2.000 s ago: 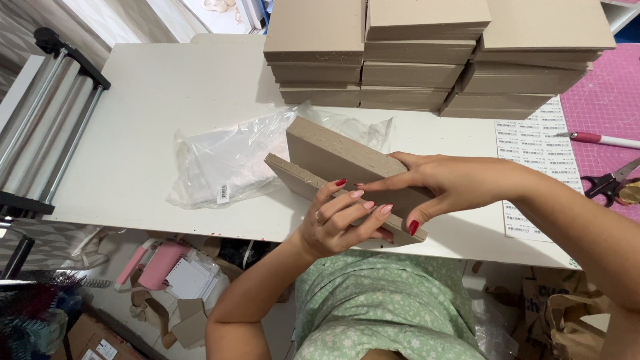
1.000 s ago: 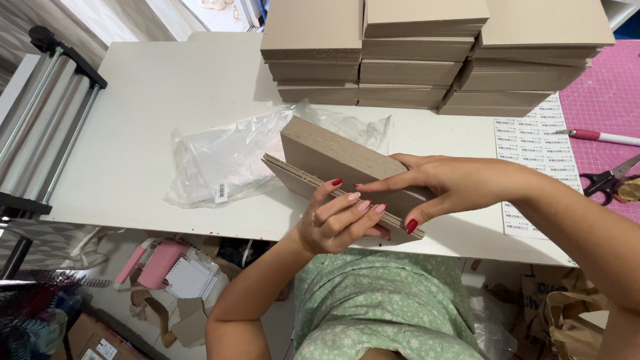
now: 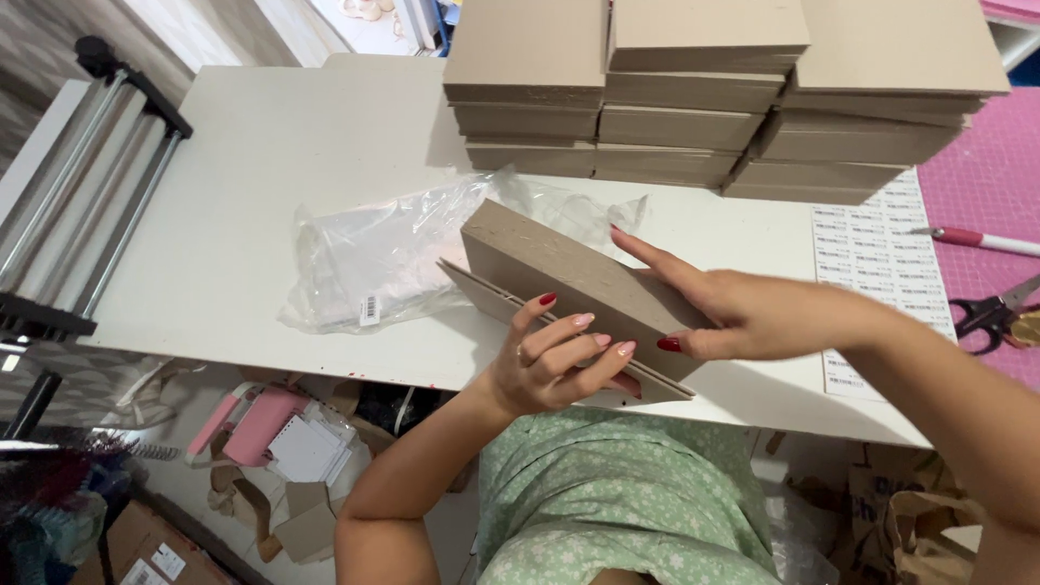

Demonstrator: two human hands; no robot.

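My left hand holds a few thin grey-brown chipboard sheets on edge, its fingers curled over their upper edges. Just beyond them a thick block of chipboard sheets stands on its long edge, leaning at a slant. My right hand grips this block at its right end, the thumb on the near face and the index finger raised beyond it. The far side of the block and the other right fingers are hidden. Behind the block lies a clear plastic bag with pale contents and a barcode sticker.
Tall stacks of chipboard stand at the back of the white table. A roller machine is at the left. A sheet of barcode labels, a red-and-white craft knife and scissors lie right, near a pink cutting mat.
The sheets at my left hand have parted further from the thick block than one second ago. My right index finger has lifted and straightened away from the block.
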